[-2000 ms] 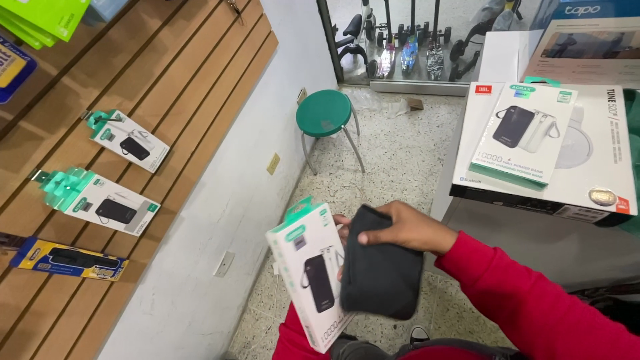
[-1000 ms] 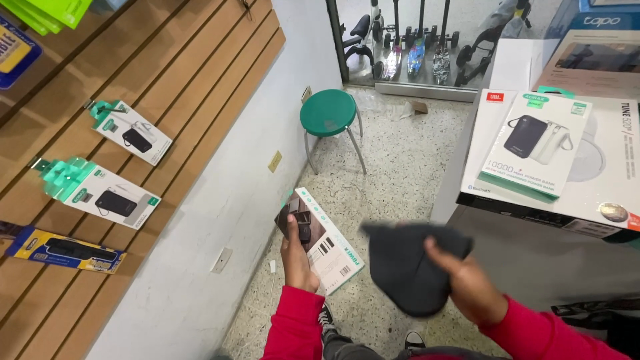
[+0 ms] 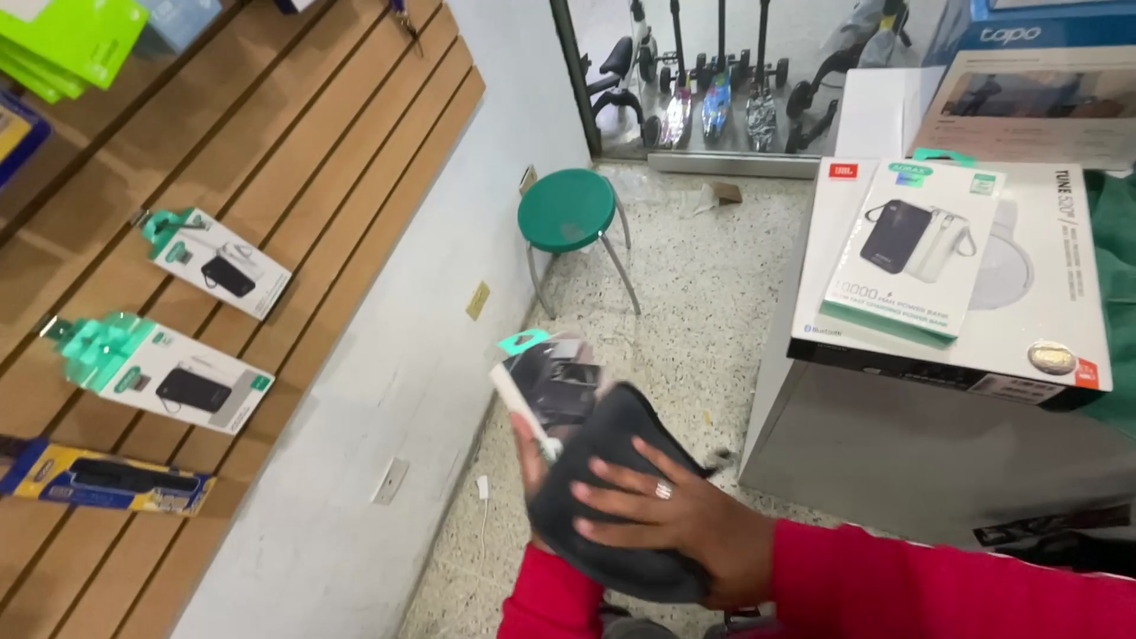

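Note:
A black zippered soft pouch (image 3: 612,524) lies across the front of my body, tilted. My right hand (image 3: 666,515), with a ring on one finger, rests spread over the pouch's upper face, its fingers apart; whether the thumb grips the edge is hidden. My left hand (image 3: 530,457) is mostly behind the pouch and holds a power bank box (image 3: 555,382) with a green hang tab. The box is blurred, and its lower part is covered by the pouch.
On the left, boxed power banks (image 3: 191,382) hang from a slatwall panel (image 3: 355,169). A green round stool (image 3: 566,210) stands by the white wall. At right, another power bank box (image 3: 919,248) lies on a headphone box (image 3: 1047,342) on a counter. Scooters (image 3: 719,98) stand behind glass.
The pouch was apart from the power bank box one second ago; now it overlaps the box's lower part. My right hand has moved left with the pouch and now lies flat over it.

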